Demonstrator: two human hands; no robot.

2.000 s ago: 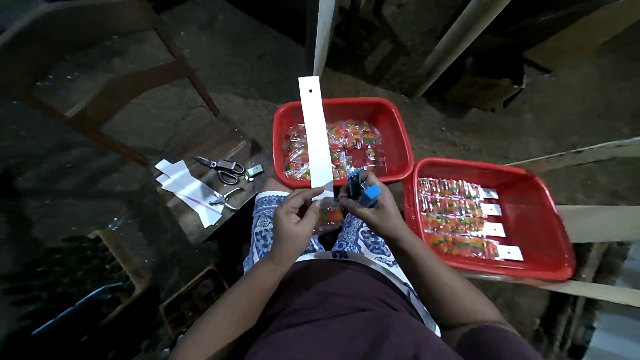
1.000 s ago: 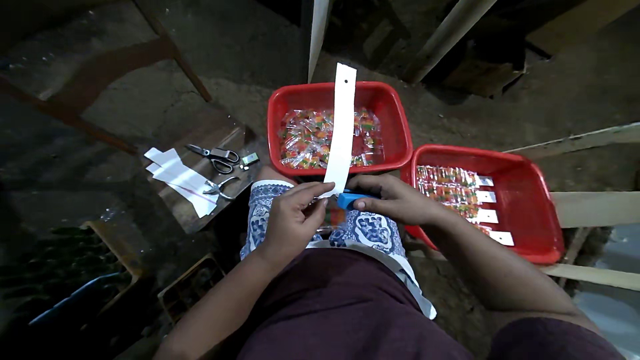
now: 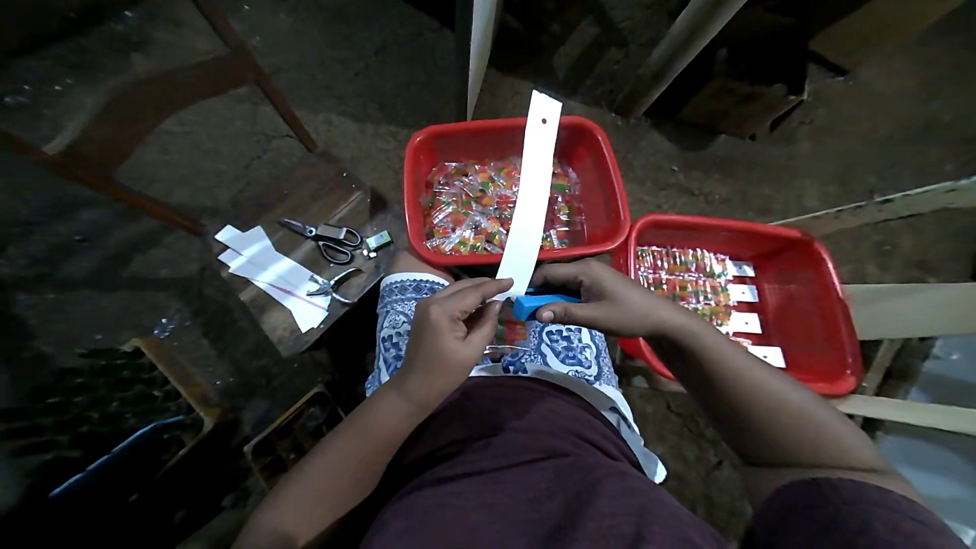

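Observation:
My left hand (image 3: 454,328) pinches the lower end of a long white card strip (image 3: 531,194) with a small hole near its top. My right hand (image 3: 602,301) is closed around a blue stapler (image 3: 537,306), whose front end meets the strip beside my left fingertips. A clear packet with red and green contents (image 3: 511,334) hangs just under the strip's lower end, above my lap. Behind the strip, a red plastic basin (image 3: 427,133) holds loose clear-wrapped colourful sweets (image 3: 476,206). In the red basin at the right (image 3: 820,305), rows of packets (image 3: 686,290) lie attached to white strips.
On a wooden chair seat (image 3: 274,335) at the left lie white card strips (image 3: 278,278), scissors (image 3: 328,238), pliers (image 3: 334,286) and a small green box (image 3: 377,241). Wooden bars stand beyond the basins. A crate (image 3: 293,435) is at the lower left.
The stapler, held lower right of the strip two seconds ago, has moved onto the strip's lower end. The strip's top has tilted to the right.

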